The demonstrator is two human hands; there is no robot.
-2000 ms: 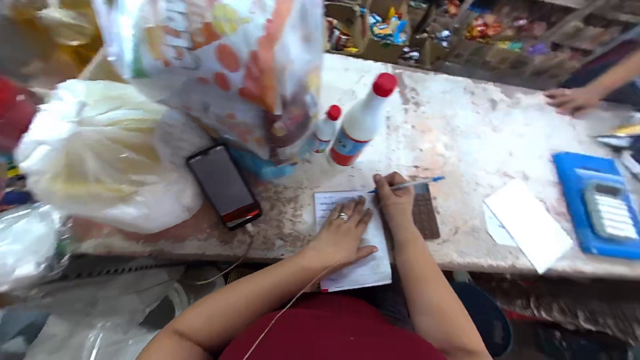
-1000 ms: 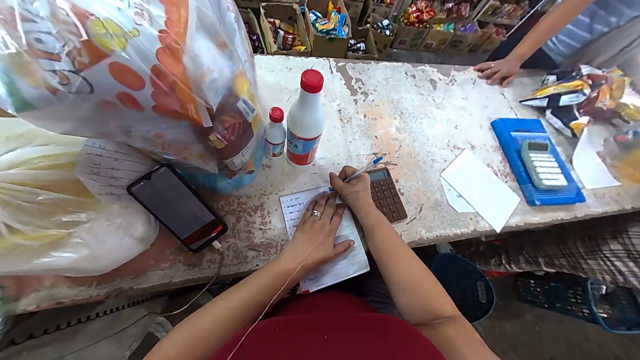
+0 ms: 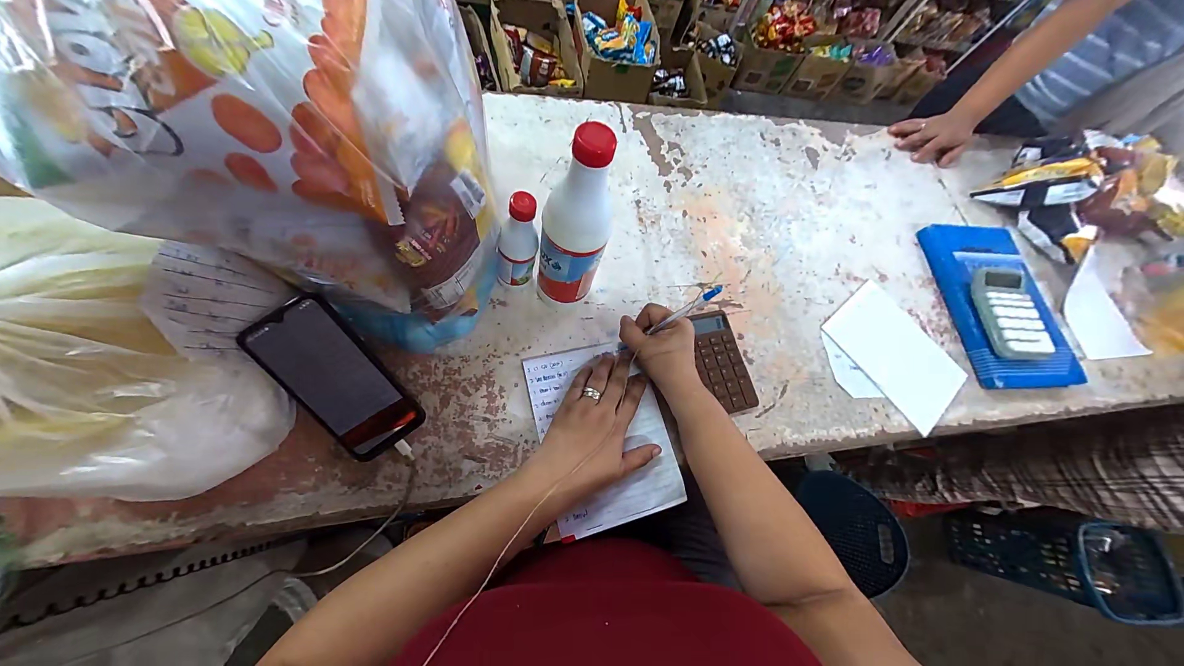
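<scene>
A sheet of paper with handwriting (image 3: 647, 472) lies at the counter's near edge. My left hand (image 3: 597, 421), with a ring on one finger, rests flat on it, fingers apart. My right hand (image 3: 664, 350) grips a pen with a blue end (image 3: 700, 301), its fist at the paper's upper right; the pen's tip is hidden. Just right of that hand, partly covered by it, is a brown calculator (image 3: 726, 370). Beyond the paper stand a large white bottle with a red cap (image 3: 578, 217) and a smaller one (image 3: 518, 242). A smartphone (image 3: 331, 377) with a cable lies to the left.
Filled plastic bags (image 3: 277, 120) crowd the left side. Rightward on the worn counter (image 3: 740, 203) are white papers (image 3: 897, 361), a blue folder (image 3: 1036, 370) bearing a pale calculator (image 3: 1013, 313), and snack packets (image 3: 1045, 180). Another person's hand (image 3: 934, 136) rests at the far edge. Boxes of packets stand beyond.
Both hands stay on the paper, the right one still holding the pen. The view has shifted since the first frame.
</scene>
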